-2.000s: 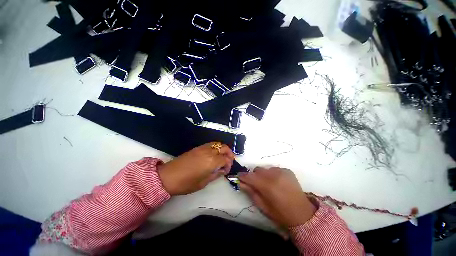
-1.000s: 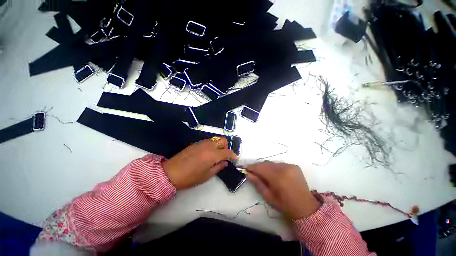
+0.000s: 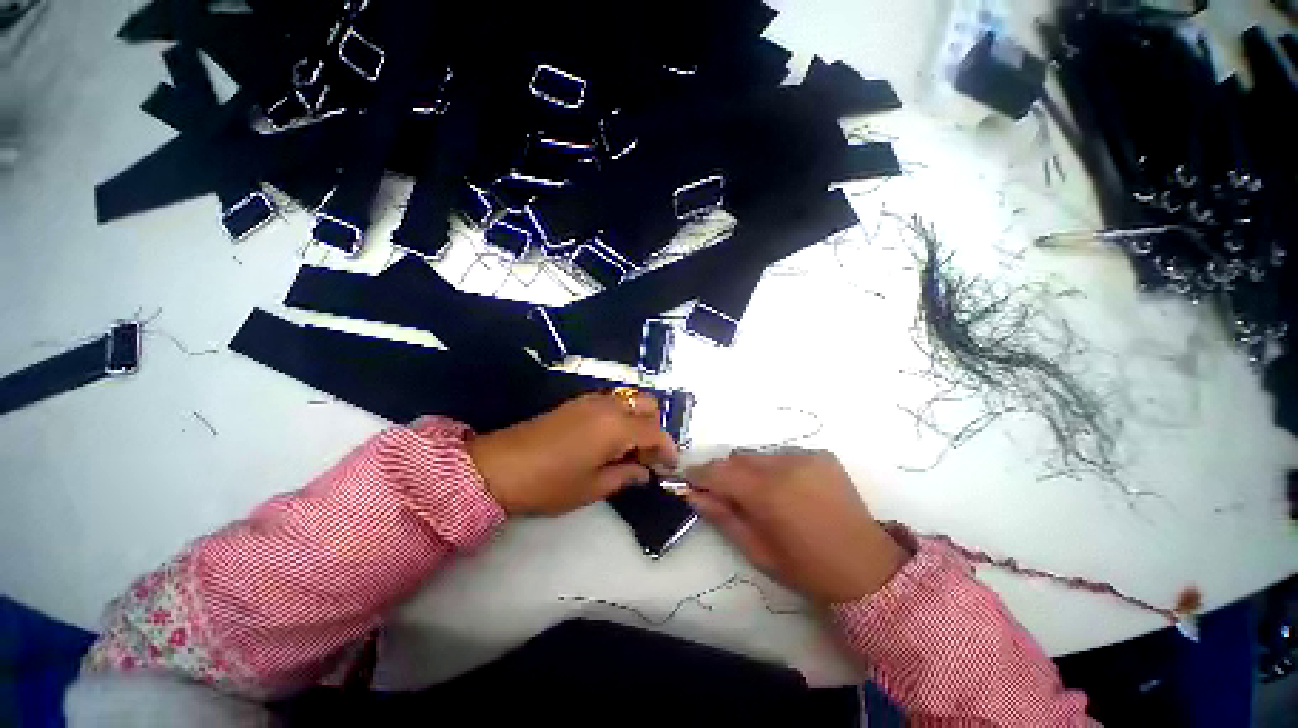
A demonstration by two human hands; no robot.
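My left hand [image 3: 577,452], with a yellowish ring on a finger, is closed on a black webbing strap [image 3: 652,521]. The strap's end with a silver rectangular ring [image 3: 679,536] sticks out below the fingers, angled down to the right. My right hand [image 3: 790,515] meets the left fingertips at the strap. A small pale metallic glint, possibly thread snips [image 3: 675,486], shows at its fingertips; the rest of that tool is hidden. Other ringed straps [image 3: 427,373] lie directly behind my left hand.
A large pile of black ringed straps [image 3: 470,128] lies ahead. One strap [image 3: 64,373] lies far left. Thread waste [image 3: 1004,356], a pale thin tool [image 3: 1117,235], a reddish cord [image 3: 1082,580] and a dark hardware heap [image 3: 1196,185] are at right on the white table [image 3: 128,512].
Since two seconds ago, more of the ringed strap end shows below my left fingers. Over the last second my right fingertips have moved closer to my left ones.
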